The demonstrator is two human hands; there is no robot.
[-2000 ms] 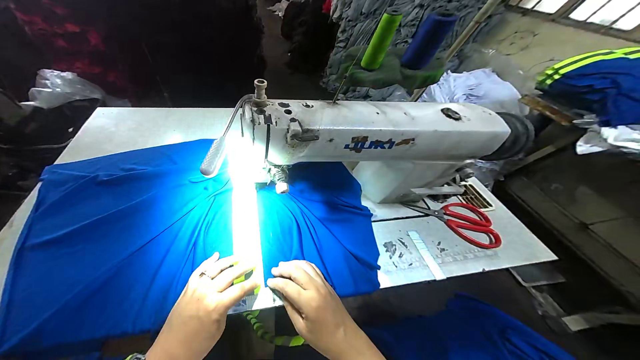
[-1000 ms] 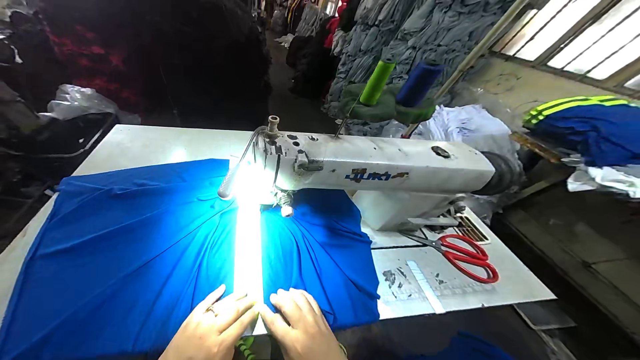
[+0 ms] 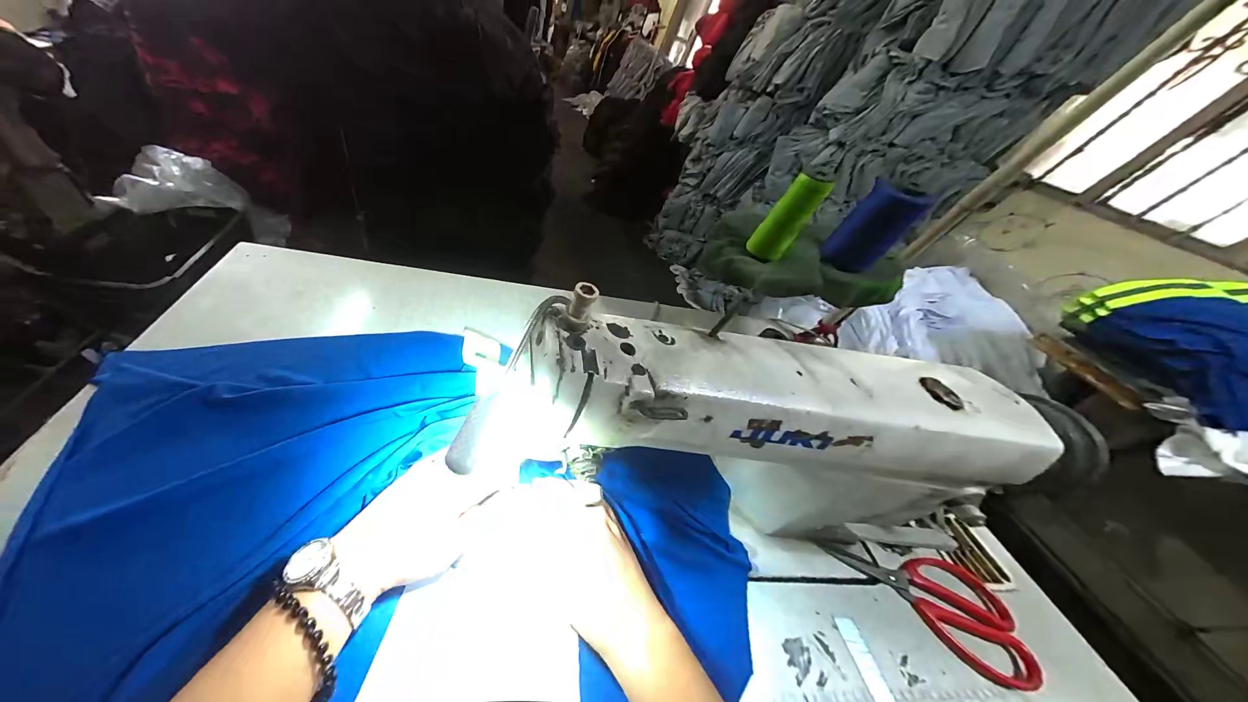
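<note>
A white Juki sewing machine (image 3: 780, 390) stands on a pale table, its lamp glaring over the needle area. Blue fabric (image 3: 244, 458) is spread to both sides of the needle. My left hand (image 3: 419, 526), with a metal watch and black beads at the wrist, lies on the cloth just left of the presser foot. My right hand (image 3: 585, 556) is close to the presser foot, on the other side. Glare washes out the fingers of both hands, so whether they grip the cloth does not show.
Red-handled scissors (image 3: 960, 609) lie right of the machine, near a clear ruler (image 3: 863, 658). Green (image 3: 790, 214) and blue thread cones (image 3: 873, 224) stand behind it. Grey garments (image 3: 858, 107) are piled beyond. A striped blue garment (image 3: 1170, 331) is at far right.
Both hands have moved forward from the front part of the cloth to beside the needle area. The view has tilted upward.
</note>
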